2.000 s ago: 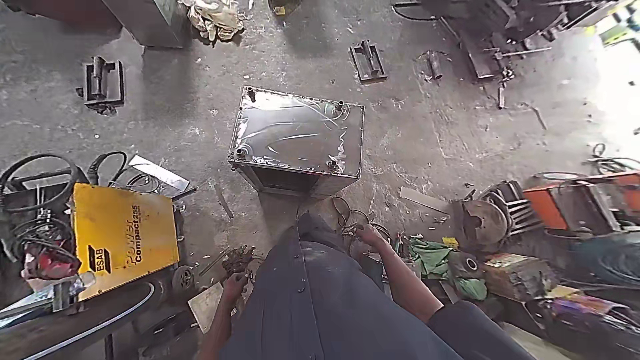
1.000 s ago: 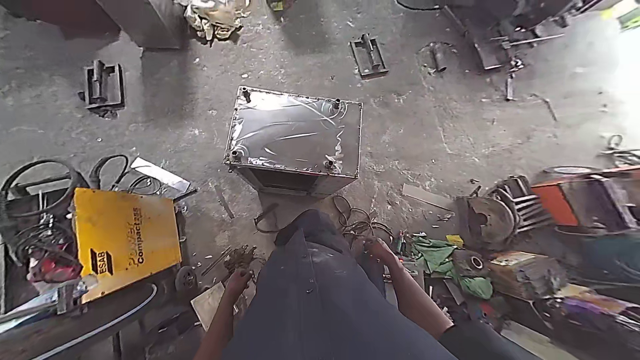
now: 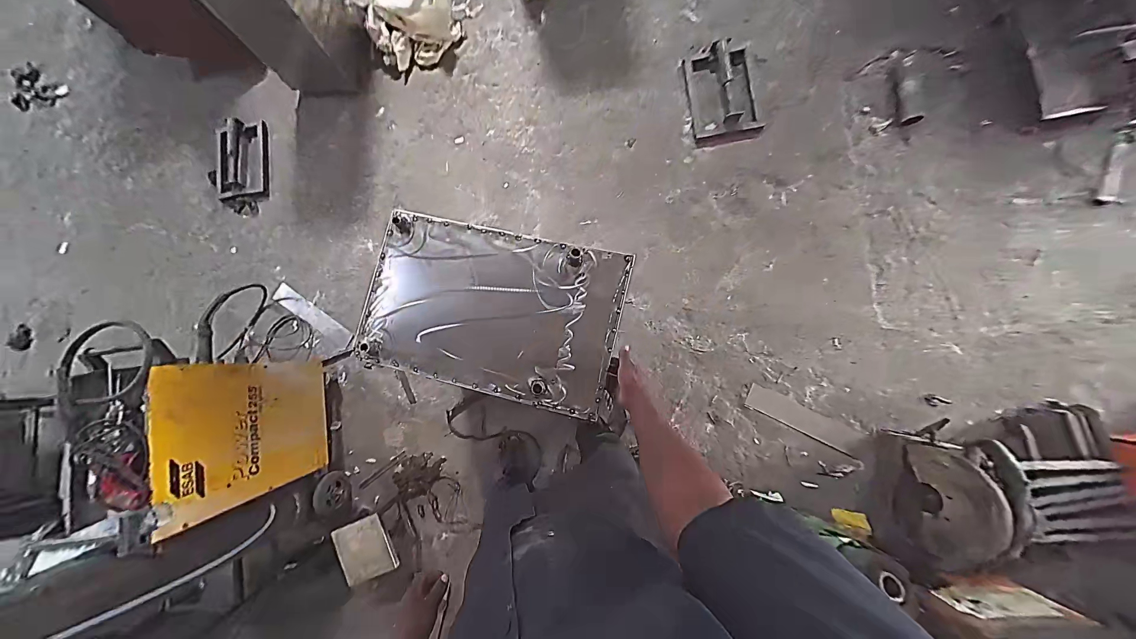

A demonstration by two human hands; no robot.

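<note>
A metal box with a shiny sheet-metal top [image 3: 488, 311] stands on the floor in front of my feet, turned slightly askew. Rivets or small screws line the edges of its top, and a short round fitting sits near each corner. My right hand [image 3: 625, 382] is at the box's right side, near the lower right corner; its fingers are partly hidden, so whether it grips the box cannot be told. Low in the view, my left hand [image 3: 426, 593] hangs beside my leg, away from the box, its lower part cut off by the frame.
A yellow ESAB welding machine [image 3: 240, 439] with cables stands at left. A worn round metal disc [image 3: 932, 506] and scrap lie at right. Metal frames [image 3: 723, 93] rest on the floor beyond the box. Wire scraps [image 3: 422, 484] and a pale square plate [image 3: 365, 549] lie near my feet.
The box has turned and sits nearer to my feet. My right hand has moved from beside my leg to the box's right side. The left hand is lower in the view.
</note>
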